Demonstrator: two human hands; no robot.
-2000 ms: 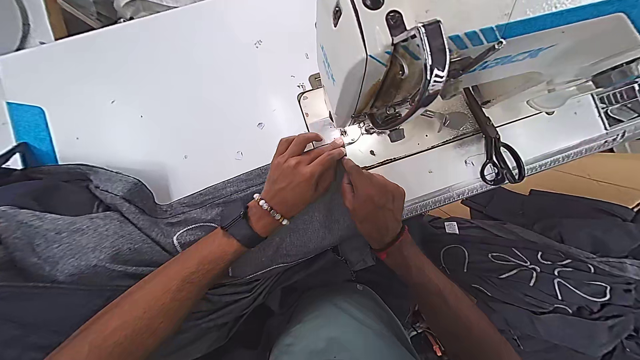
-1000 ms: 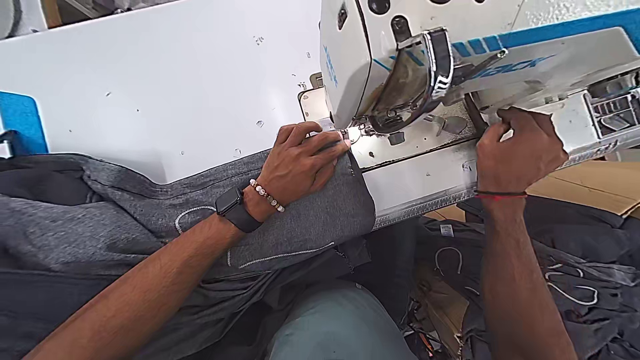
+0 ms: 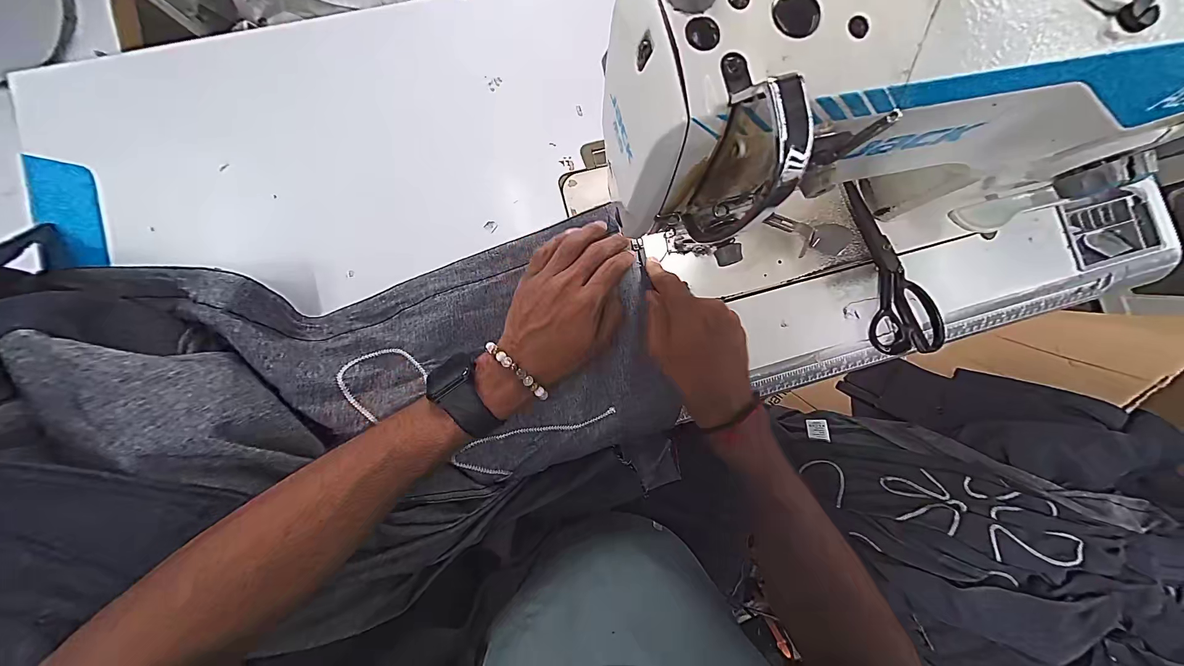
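Grey fabric with white cord-like stitching (image 3: 407, 305) stretches from the left to the needle area of a white Jack sewing machine (image 3: 647, 120). Spread on top of the cloth, its fingertips beside the lit presser foot (image 3: 661, 245), is my left hand (image 3: 569, 310), with a watch and a bead bracelet at the wrist. My right hand (image 3: 698, 342) has its fingers curled at the fabric's right edge, thumb and index finger pinching it just below the foot. Part of the edge is hidden under the fingers.
Black-handled scissors (image 3: 902, 310) lie on the machine bed to the right. A measuring tape strip (image 3: 1017, 319) runs along the table's front edge. Dark garments with white stitching (image 3: 980, 518) are piled at lower right beside cardboard (image 3: 1045, 356). Thread scraps dot the white tabletop (image 3: 370, 139).
My right hand was at the scissors' place on the machine bed one second ago; now it is back at the fabric edge, and the scissors lie on the bed. My left hand has stayed near the foot.
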